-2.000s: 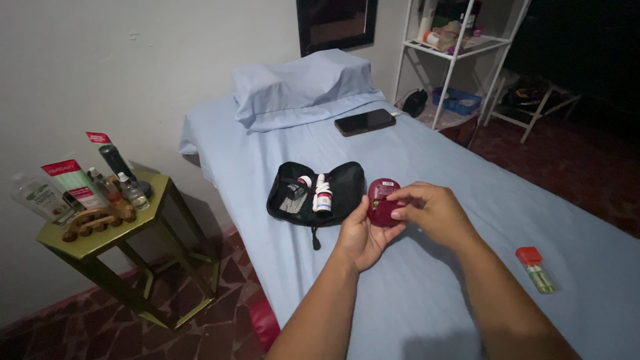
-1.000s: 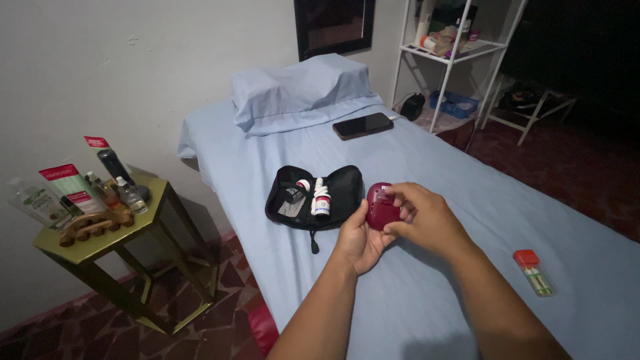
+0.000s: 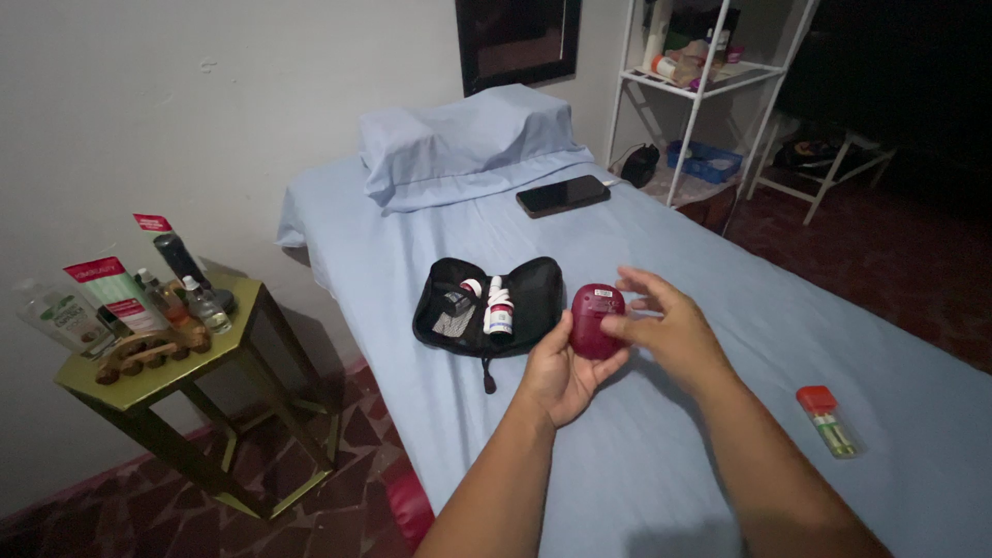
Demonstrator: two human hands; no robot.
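A dark red, rounded handheld device (image 3: 595, 322) with a small label rests in my left hand (image 3: 570, 376), held between thumb and fingers. My right hand (image 3: 674, 329) is at the device's right side, its thumb over the lower part and its fingers spread beyond the edge. Just left of the device, an open black zip case (image 3: 536, 306) lies on the blue sheet, with a small white bottle (image 3: 501, 318) and other small items inside. A clear pack of batteries with an orange-red top (image 3: 828, 422) lies on the sheet, right of my right forearm.
The covered bed (image 3: 666, 240) has a raised pillow (image 3: 473, 139) at its head and a smartphone (image 3: 563, 196) near it. At left, a gold side table (image 3: 139, 387) holds bottles, tubes and a wooden massage roller (image 3: 151, 353). A white shelf rack (image 3: 701, 93) stands behind.
My right hand's fingers, bent over the top of the device a second ago, have spread and moved to its right side, leaving more of its surface in sight. My left hand still holds it.
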